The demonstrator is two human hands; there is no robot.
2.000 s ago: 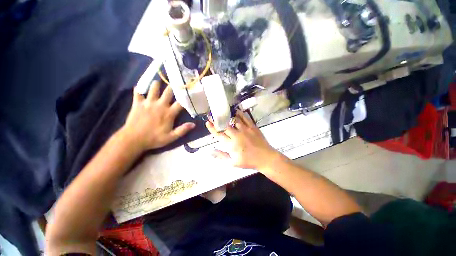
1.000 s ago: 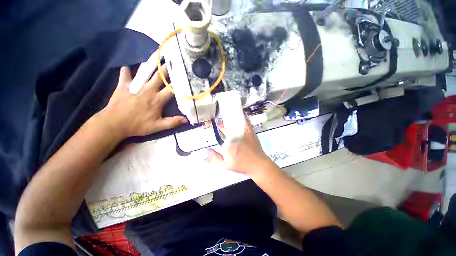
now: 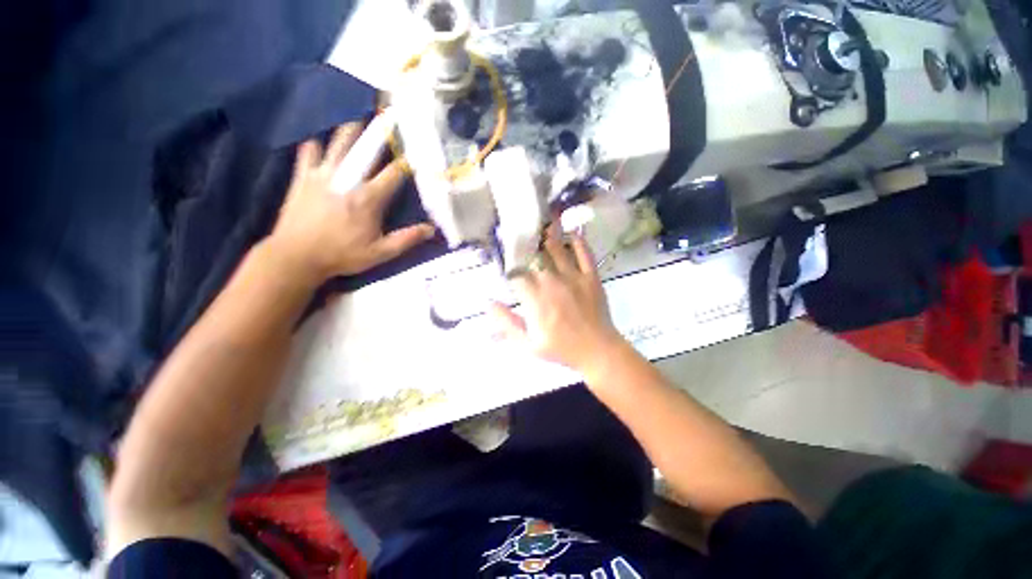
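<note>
The dark garment panel [image 3: 187, 238] covers the left of the white machine table. My left hand [image 3: 340, 221] lies palm down on it with fingers spread, left of the needle area. My right hand [image 3: 560, 303] is at the front of the sewing machine head [image 3: 588, 85], its fingertips beside and partly behind the white needle guard [image 3: 517, 204]. The needle, the presser foot and whatever my right fingertips touch are hidden or blurred. A yellow-orange ring [image 3: 500, 119] hangs round the left end of the head.
The white table's front edge [image 3: 373, 390] carries a worn printed scale. Dark cloth [image 3: 877, 260] hangs at the right by red crates [image 3: 962, 322]. Another red crate [image 3: 297, 523] is below the table. The white lever [image 3: 364, 153] crosses over my left fingers.
The view has shifted between frames. My left hand stays spread on the dark cloth. My right fingers, largely behind the needle guard a second ago, now show more to its right.
</note>
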